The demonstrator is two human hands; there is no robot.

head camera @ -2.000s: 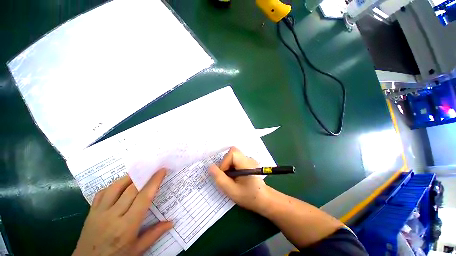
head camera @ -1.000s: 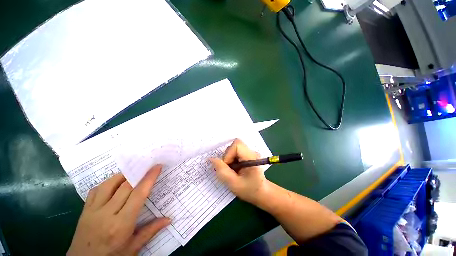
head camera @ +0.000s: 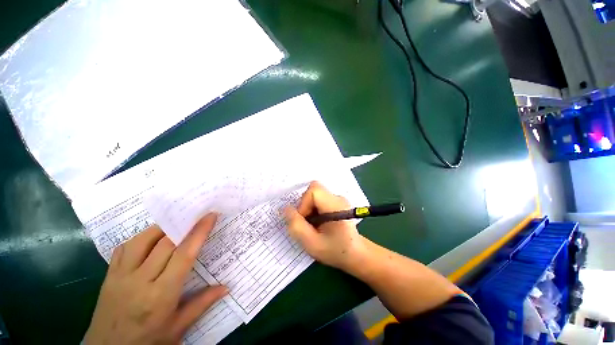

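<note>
White record forms (head camera: 259, 276) with printed grids and handwriting lie overlapped on the green bench, the upper sheet folded back. My right hand (head camera: 325, 226) holds a black pen (head camera: 367, 211) with a yellow band, its tip end hidden by my fingers over the grid. My left hand (head camera: 152, 283) is bare and rests flat on the forms with fingers spread, the index finger and thumb on the folded sheet and grid. A clear glossy document sleeve (head camera: 155, 74) with white sheets lies at the upper left, beside the forms.
A black power cord (head camera: 417, 101) loops on the green bench mat (head camera: 377, 269) at the upper right. Blue parts bins (head camera: 516, 286) holding clear bags stand off the bench at the lower right. Grey equipment (head camera: 580, 47) is at the upper right.
The view has shifted, so the yellow heat gun has left the top edge and the papers sit slightly higher. My right hand and pen have moved slightly on the form.
</note>
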